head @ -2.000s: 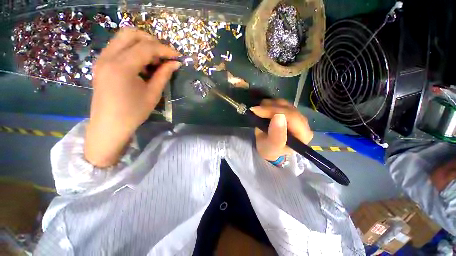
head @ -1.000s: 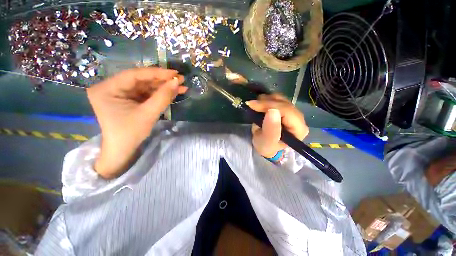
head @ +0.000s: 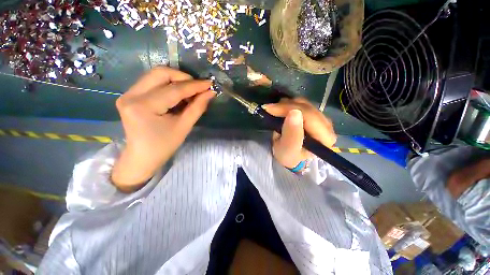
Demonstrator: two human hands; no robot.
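My right hand [head: 301, 129] holds a soldering iron [head: 333, 161] by its black handle. The iron's thin metal shaft points up and left, and its tip is at the fingertips of my left hand. My left hand [head: 161, 115] pinches a small silvery part [head: 214, 86] between thumb and forefinger; its details are too small to tell. A loose pile of small white and gold parts [head: 188, 27] lies behind my left hand. A pile of dark red and silver components [head: 45, 43] lies to its left.
A tan ring holder [head: 283, 40] with silver metal wool [head: 316, 32] stands at the back. A black fan [head: 384, 72] is on the right, beside a solder spool [head: 478, 126]. An amber-brown flake [head: 259, 78] lies near the iron. Another person's sleeve [head: 438, 172] shows at the right.
My left hand has moved from the white-gold pile down and right to the iron tip, with the small part in its fingertips. My right hand keeps the iron in nearly the same place.
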